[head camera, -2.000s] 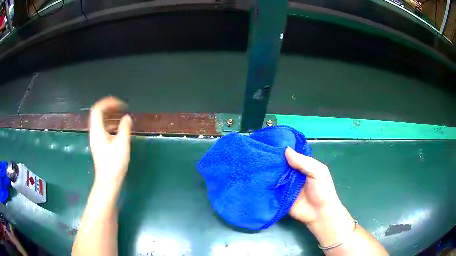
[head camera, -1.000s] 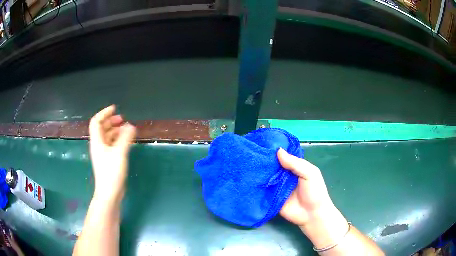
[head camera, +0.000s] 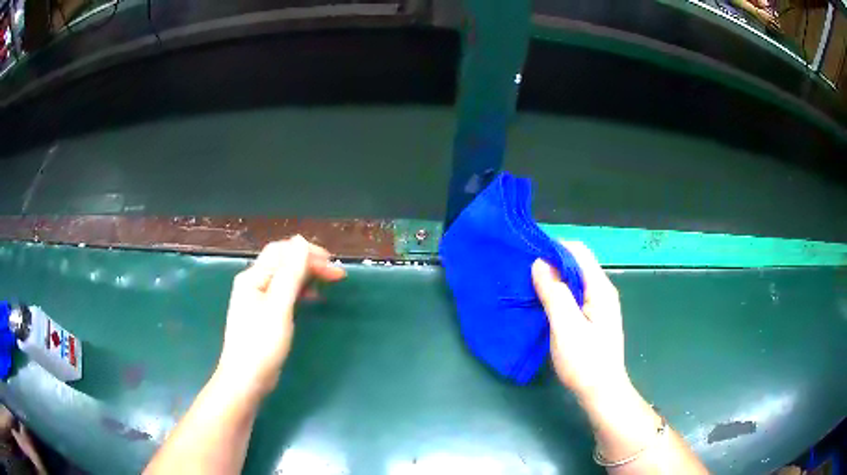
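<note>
My right hand (head camera: 590, 320) grips a folded bright blue cloth (head camera: 501, 283) at its right edge, thumb on the near face. The cloth is held up above the glossy green worktop (head camera: 371, 371), and its upper part covers the foot of the dark green post. My left hand (head camera: 274, 306) is to the left of the cloth, apart from it, over the worktop near the edging. Its fingers are bent and loosely apart, and nothing shows in it. A thin bracelet is on my right wrist.
A white bottle (head camera: 51, 343) with a dark cap lies at the left beside another blue cloth (head camera: 6, 341). The edging (head camera: 167, 234) is reddish brown at left, bright green at right. Beyond it is the dark green belt (head camera: 279, 158). The post (head camera: 488, 102) rises from the edging.
My right hand has turned the cloth, which now looks narrower and reaches higher over the post foot. My left hand has moved right and a little down, closer to the cloth.
</note>
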